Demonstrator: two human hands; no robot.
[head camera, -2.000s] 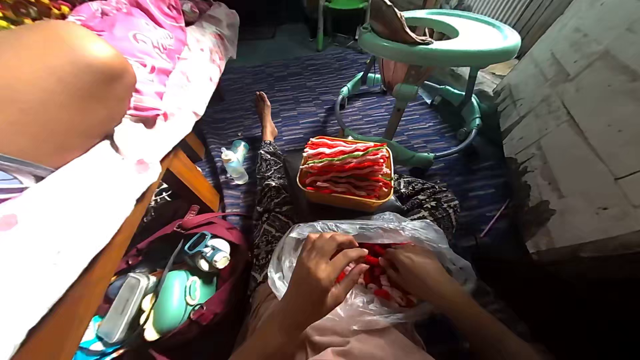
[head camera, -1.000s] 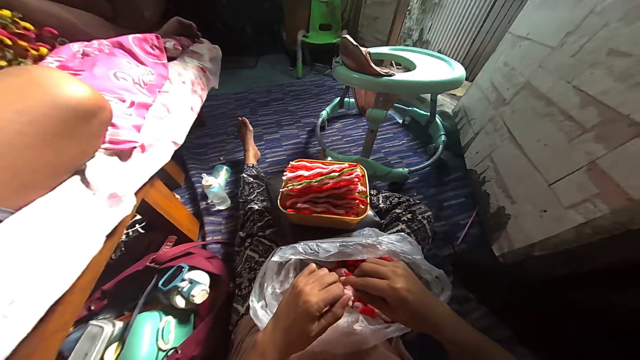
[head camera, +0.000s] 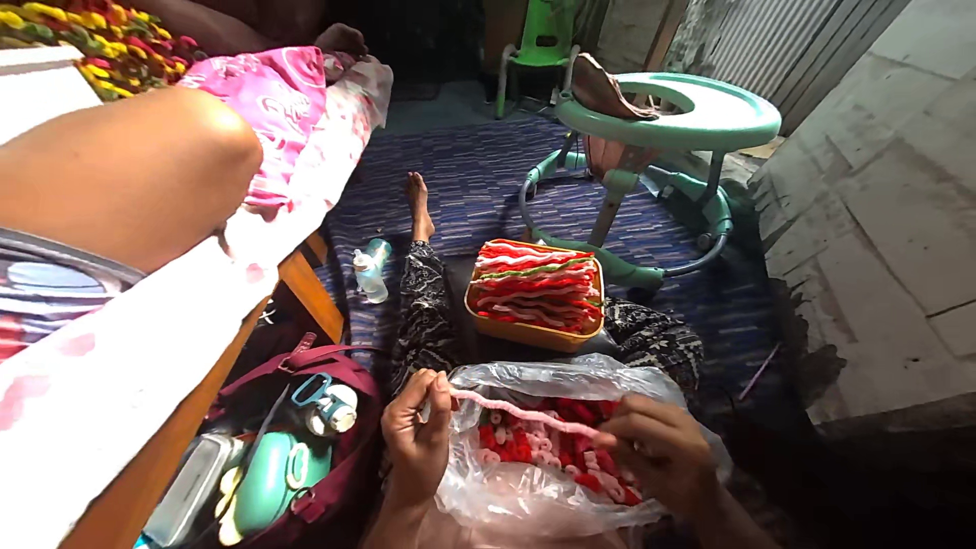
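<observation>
A pink fuzzy strand (head camera: 526, 414) is stretched between my two hands above an opened clear plastic bag (head camera: 534, 374). Its left end is pinched by the thumb and finger of my left hand (head camera: 418, 431), its right end by my right hand (head camera: 663, 446). Inside the bag lie several short red and pink fuzzy coils (head camera: 549, 450). Beyond the bag, between my legs, stands an orange-yellow plastic container (head camera: 526, 333) filled with layered red, white and pink strands (head camera: 534, 286), one green strand among them.
A maroon bag (head camera: 354, 457) with bottles and a green case (head camera: 267, 484) stands at left, below a wooden bench (head camera: 313, 297) where another person's bare knee shows. A baby bottle (head camera: 370, 278) lies on the mat. A green baby walker (head camera: 686, 122) stands beyond the container, near the wall.
Both hands were close together in the bag; now they are raised and apart, with the pink strand stretched between them.
</observation>
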